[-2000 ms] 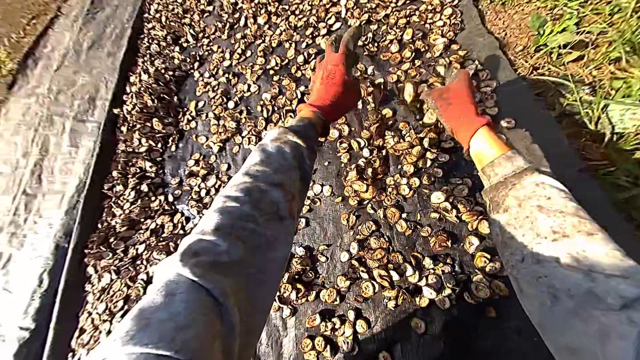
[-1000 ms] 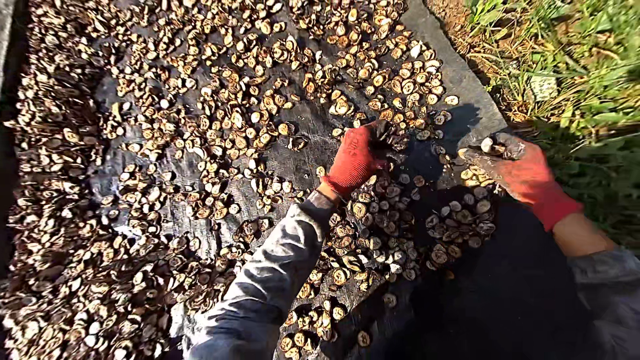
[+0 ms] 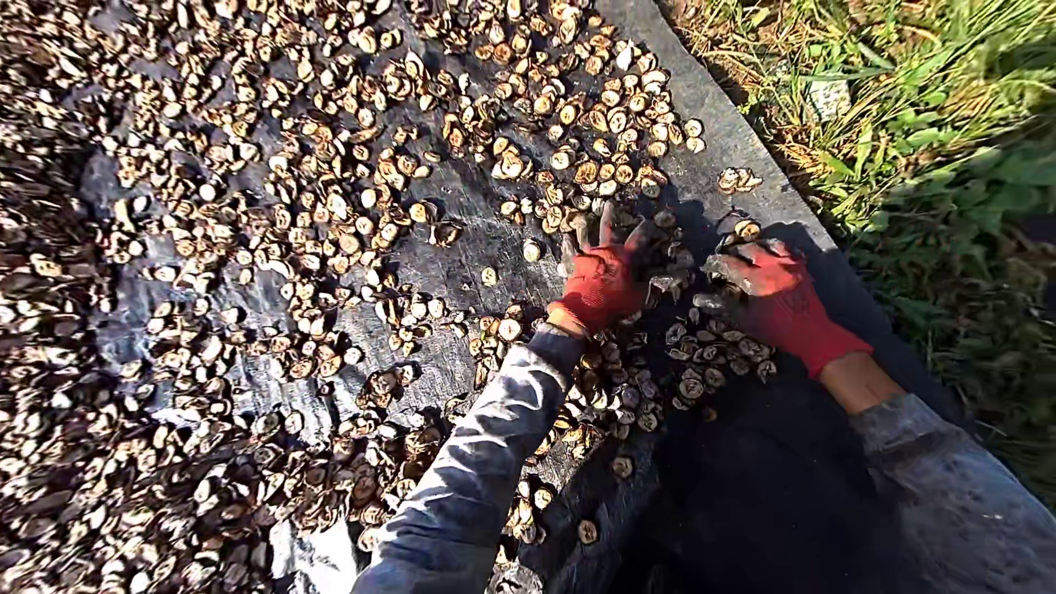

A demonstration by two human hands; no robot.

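Note:
Dried, round slices of some plant lie scattered over a dark woven sheet. My left hand, in a red knit glove with dark fingers, rests among the slices right of centre, its fingers spread and pointing away from me. Close to its right is my right hand, gloved alike, with its fingers bent towards the left hand over a small heap of slices. Whether any slices are inside the right hand cannot be told. Shadow covers the slices between the two hands.
Grass and weeds border the sheet's right edge, with a small pale piece lying among them. A thick layer of slices covers the left side. My shadow falls on the sheet at lower right.
The view has swung to the right since the oldest frame. My left hand's fingers, bunched over the slices a second ago, are now spread. The right hand has come nearer to the left one.

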